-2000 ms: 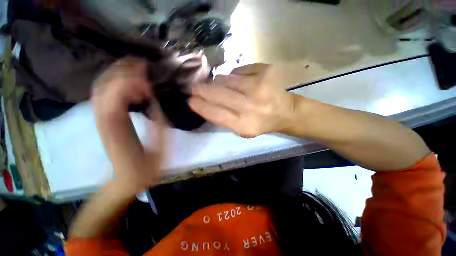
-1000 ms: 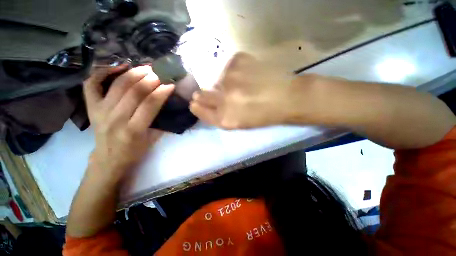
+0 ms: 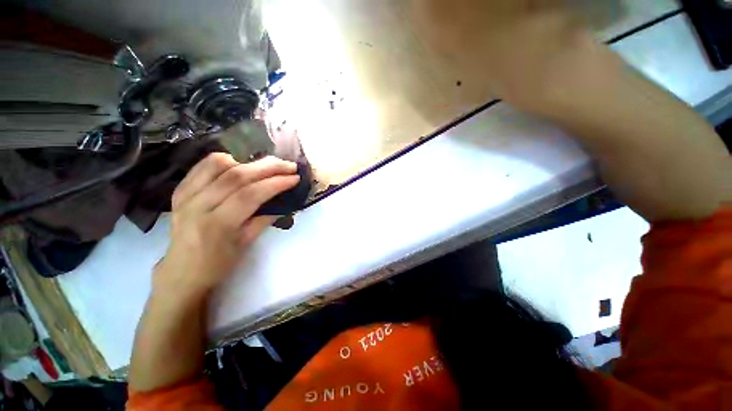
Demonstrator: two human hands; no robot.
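My left hand [image 3: 229,197] has its curled fingers on the black cloth edge of a dark garment [image 3: 285,197], close beside the greenish-grey rounded tab [image 3: 245,138] of the sewing machine. The needle area is partly hidden behind the tab and my fingers. More dark brown cloth [image 3: 160,172] lies to the left under the machine head [image 3: 56,88]. My right hand [image 3: 514,48] is blurred over the beige machine bed at the top, away from the cloth. Its fingers are not clear, and whether it holds anything cannot be told.
A shiny round tension disc [image 3: 225,100] and metal hooks are on the machine head. The beige bed plate [image 3: 385,88] meets the white tabletop [image 3: 385,217] along a dark seam. A dark rectangular object [image 3: 713,32] lies at the far right. The table's worn front edge is near my body.
My right hand has moved from beside the cloth up and to the right over the bed. My left hand remains at the cloth, with its fingers lying closer together.
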